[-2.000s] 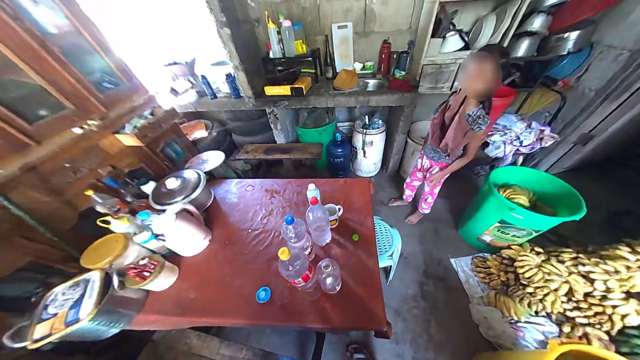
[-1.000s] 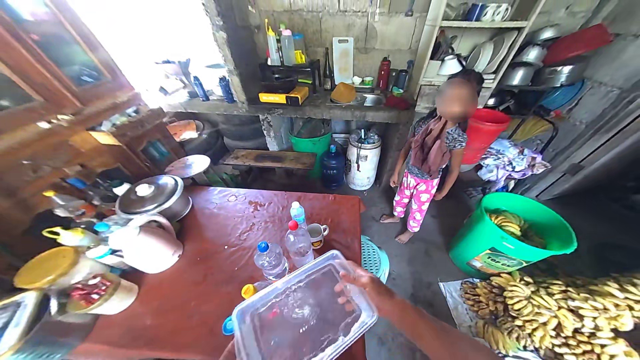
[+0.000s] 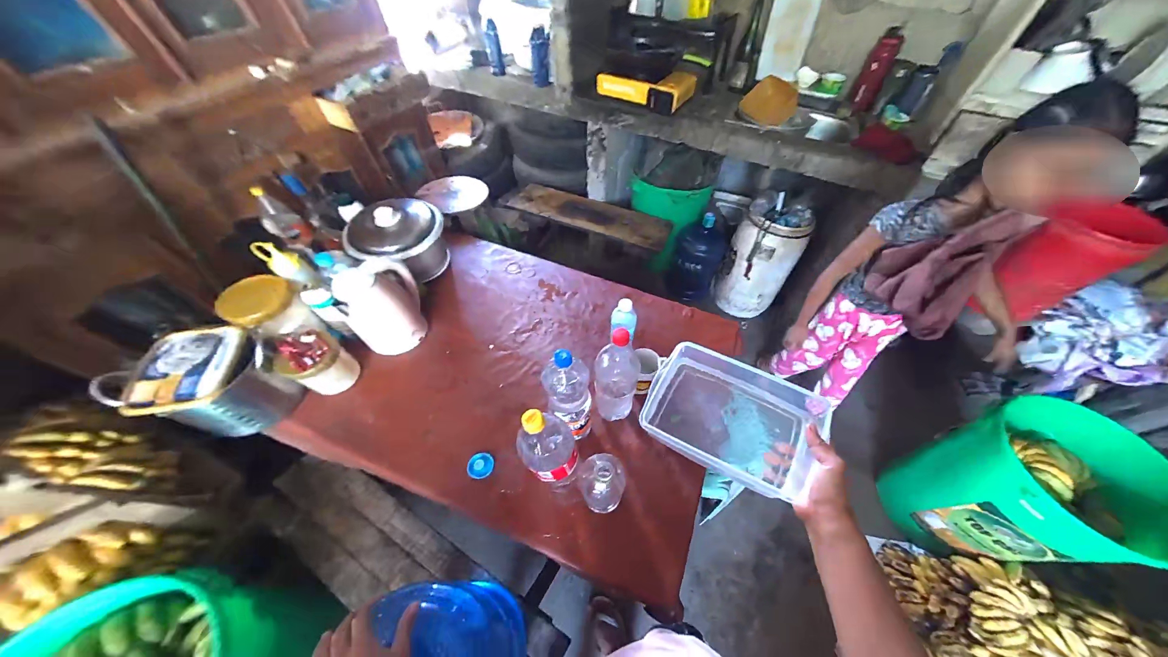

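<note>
My right hand point(image 3: 817, 474) grips the right end of a clear rectangular plastic container point(image 3: 721, 420), held tilted above the table's right edge. Low in the view, my left hand point(image 3: 370, 634) is on a blue plastic lid or shallow dish point(image 3: 452, 620), its thumb over the rim. Between them on the red-brown table point(image 3: 438, 429) stand a yellow-capped bottle point(image 3: 547, 447), a blue-capped bottle point(image 3: 568, 388), a red-capped bottle point(image 3: 618, 374) and a smaller white-capped one point(image 3: 623, 319). A clear jar or glass point(image 3: 602, 484), a mug point(image 3: 646, 365) and a small blue cap point(image 3: 480, 465) are also there.
A pitcher point(image 3: 379, 306), a lidded pot point(image 3: 397, 237) and jars crowd the table's left end. A person point(image 3: 949, 255) stands at the right beside a red bucket point(image 3: 1058, 265). Green tubs point(image 3: 967, 456) and piled bananas point(image 3: 1004, 602) lie at both sides; a wooden bench point(image 3: 589, 217) stands behind.
The clear container has moved from over the bottles to the table's right side, in my right hand. My left hand with the blue lid or dish now shows. The person has bent forward.
</note>
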